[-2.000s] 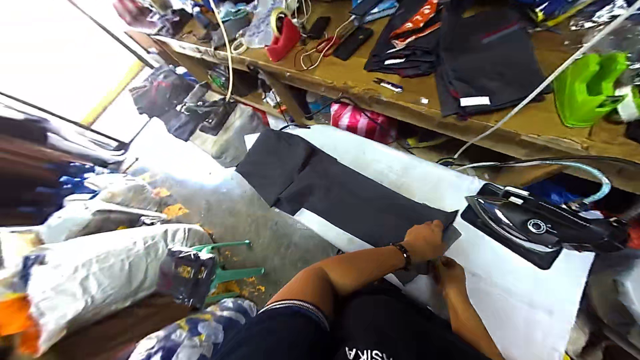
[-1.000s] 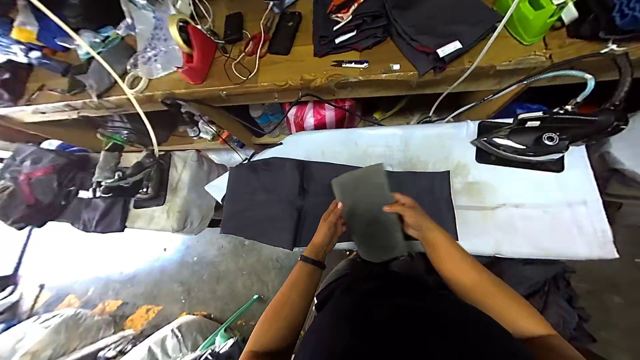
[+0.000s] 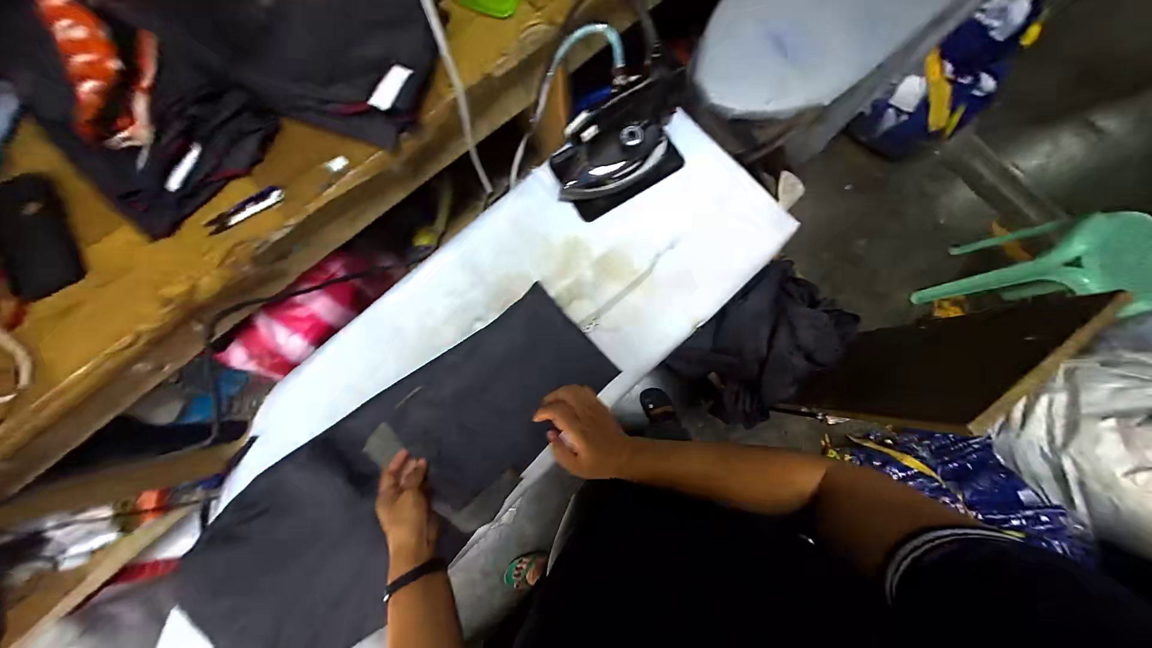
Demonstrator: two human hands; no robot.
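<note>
Dark cloth lies spread along a white padded ironing board. My left hand, with a black wristband, has its fingers at a grey flat piece at the cloth; whether they pinch it is unclear. My right hand is at the cloth's near right edge, fingers curled, and I cannot tell if it grips the cloth. Part of the grey piece seems to show below a dark panel between the hands. A black electric iron stands on a dark rest at the board's far end.
A wooden table beyond the board bears dark folded garments, a pen and a black phone. Dark fabric hangs or lies beside the board. At right are a green plastic chair and a grey-white sack.
A second ago both hands held the grey piece up over the dark cloth; now it is low at the cloth, mostly covered by dark fabric. The view has turned strongly.
</note>
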